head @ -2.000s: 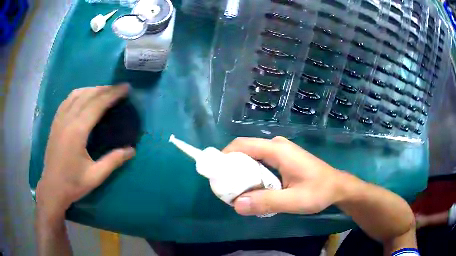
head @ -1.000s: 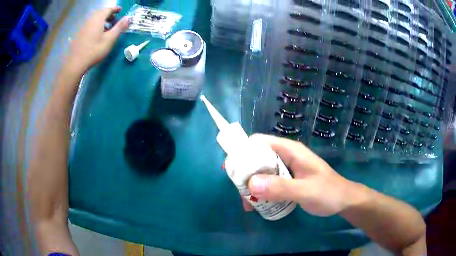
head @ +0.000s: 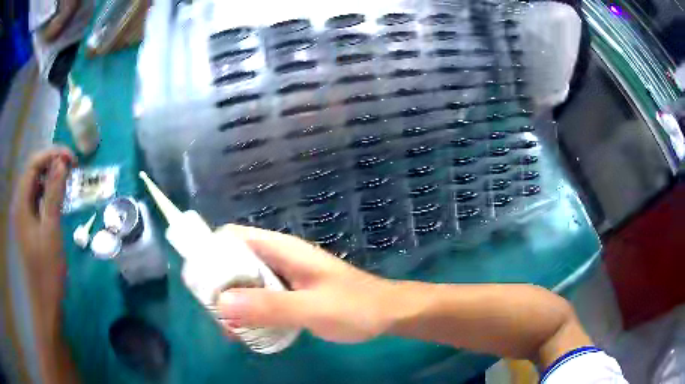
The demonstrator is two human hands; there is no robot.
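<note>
My right hand (head: pixel 300 292) holds the white glue bottle (head: pixel 233 289) over the green mat, its needle tip pointing up and left. The clear blister tray (head: pixel 199 161) with rows of dark oval parts (head: pixel 375 161) lies beyond it, its near left part hidden by the bottle and hand. My left hand (head: pixel 46 184) is at the far left, blurred, fingers curled beside the small clear bag (head: pixel 92 186). I cannot tell whether it holds anything small.
On the left stand the square bottle (head: pixel 143 251) with its round lid (head: pixel 106 244) open, a spare nozzle (head: pixel 84 232) and a second nozzle bottle (head: pixel 81 120). The black sponge pad (head: pixel 140 343) lies nearer me. A dark red surface (head: pixel 650 262) is at right.
My left hand has left the black sponge pad and moved up to beside the small bag. The view has swung right and farther up over the tray. My right hand still holds the bottle.
</note>
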